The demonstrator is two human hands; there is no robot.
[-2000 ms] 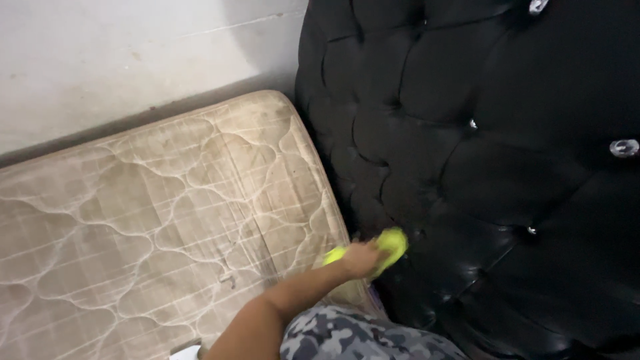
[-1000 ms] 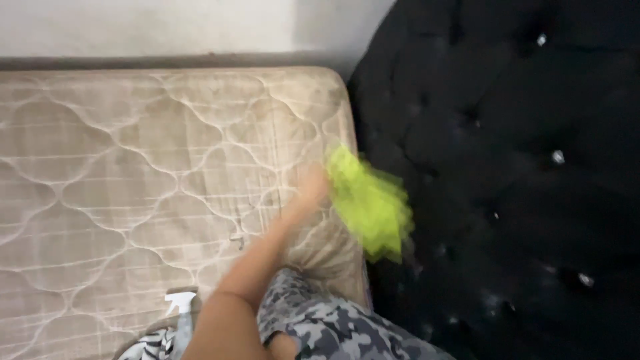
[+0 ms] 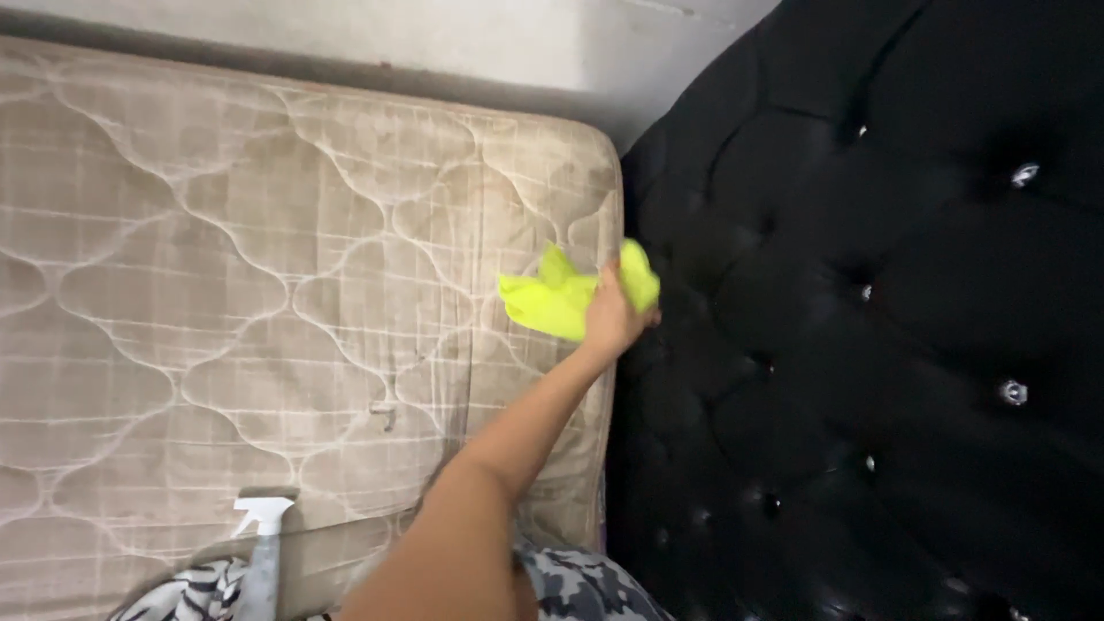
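My right hand (image 3: 617,315) is closed around a bright yellow-green cloth (image 3: 548,297). Part of the cloth bunches out past the fingers against the black tufted headboard (image 3: 802,285), and the rest hangs to the left over the edge of the quilted beige mattress (image 3: 336,267). The hand is at the border between mattress and headboard, slightly blurred. My left hand is out of view.
A spray bottle with a white trigger head (image 3: 264,511) lies on the mattress at the lower left, against a black-and-white patterned fabric (image 3: 194,595). Camouflage-patterned clothing (image 3: 586,586) shows at the bottom. A pale wall (image 3: 483,43) runs behind the mattress.
The cloth hung loosely and blurred beside the headboard one second ago; now it is bunched in my right hand, with one end spread left. The view has shifted.
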